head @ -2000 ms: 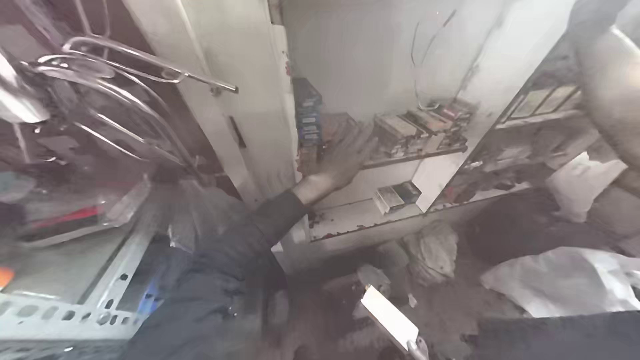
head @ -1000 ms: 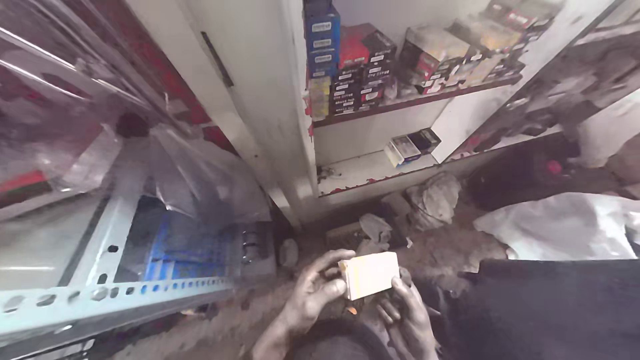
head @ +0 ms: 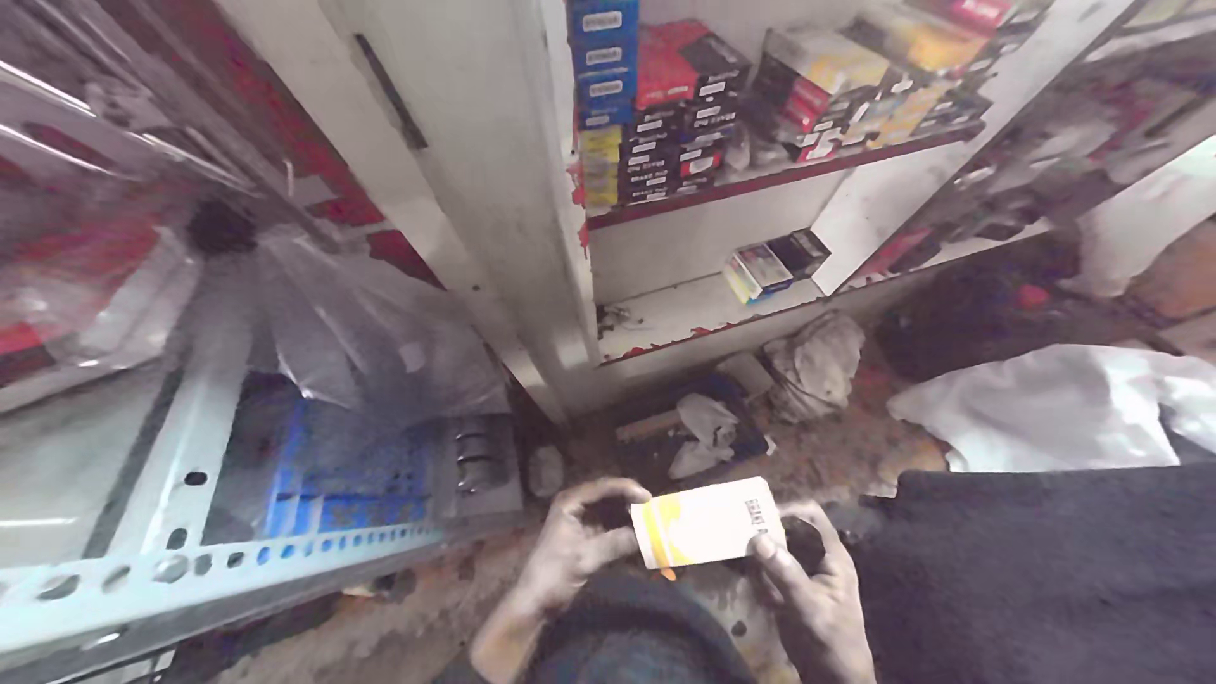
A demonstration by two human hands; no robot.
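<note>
A small white and yellow cardboard box (head: 708, 524), with printing on its face, is held level between both hands, low in the middle of the head view. My left hand (head: 575, 546) grips its left end with thumb and fingers. At the right end, my right hand (head: 817, 579) closes on it with the thumb on the printed face. The hands are above my knee. Beyond them, stacked brake pad boxes (head: 655, 152) and other cartons (head: 826, 76) stand on the upper shelf. Two small boxes (head: 765, 271) lie together on the lower shelf.
A perforated metal rack (head: 180, 560) stands at the left, with clear plastic bags (head: 351, 313) and blue items near it. A crumpled bag (head: 817, 366) and a dark tray (head: 646, 432) with wrappings lie on the floor by the cabinet. White sheeting (head: 1054, 404) is at the right.
My left hand has come down from the upper shelf to the box, which my right hand alone held earlier. Both hands now hold it, its yellow-banded face showing. The view has shifted.
</note>
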